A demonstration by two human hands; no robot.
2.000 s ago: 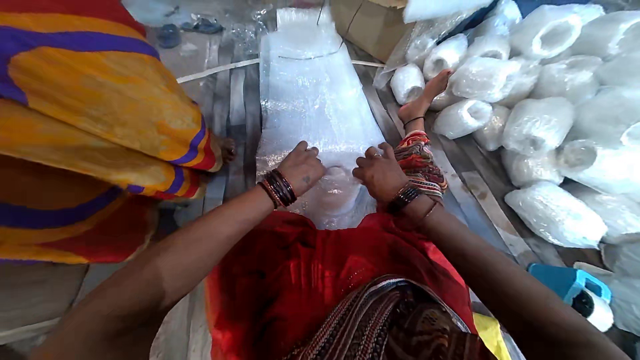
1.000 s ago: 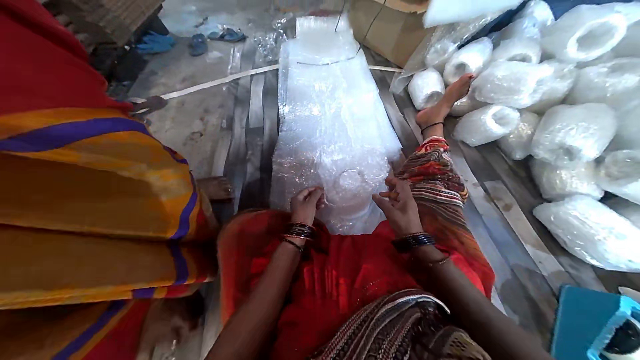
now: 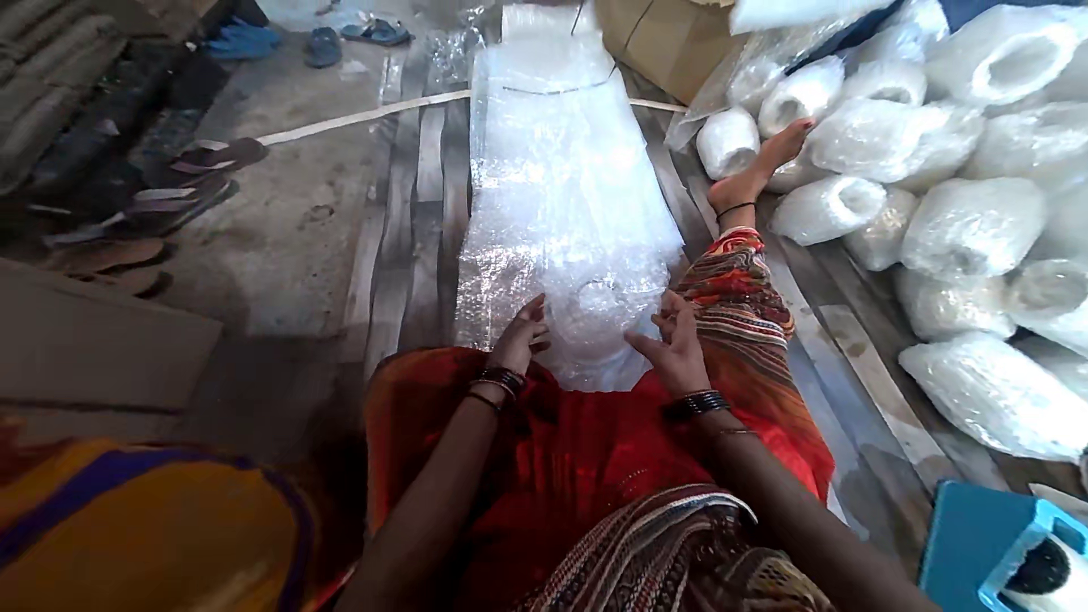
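Note:
A long stack of clear bubble wrap sheets lies on the floor between my legs. Near its close end a round, pale object shows through the film; what it is cannot be told. My left hand is at the left side of this round shape, fingers bent and touching or close to the film. At the right side is my right hand, thumb and fingers apart at the edge of the film. Whether either hand pinches the film is hard to tell.
Many bundles wrapped in clear film are piled at the right. A blue tape dispenser stands at the lower right. A cardboard box is at the back. Sandals lie on the left, and another person's yellow cloth shows at the lower left.
My hands were closer together on the film two seconds ago; they are now farther apart, at either side of the round shape. The other person's cloth has shifted toward the lower left.

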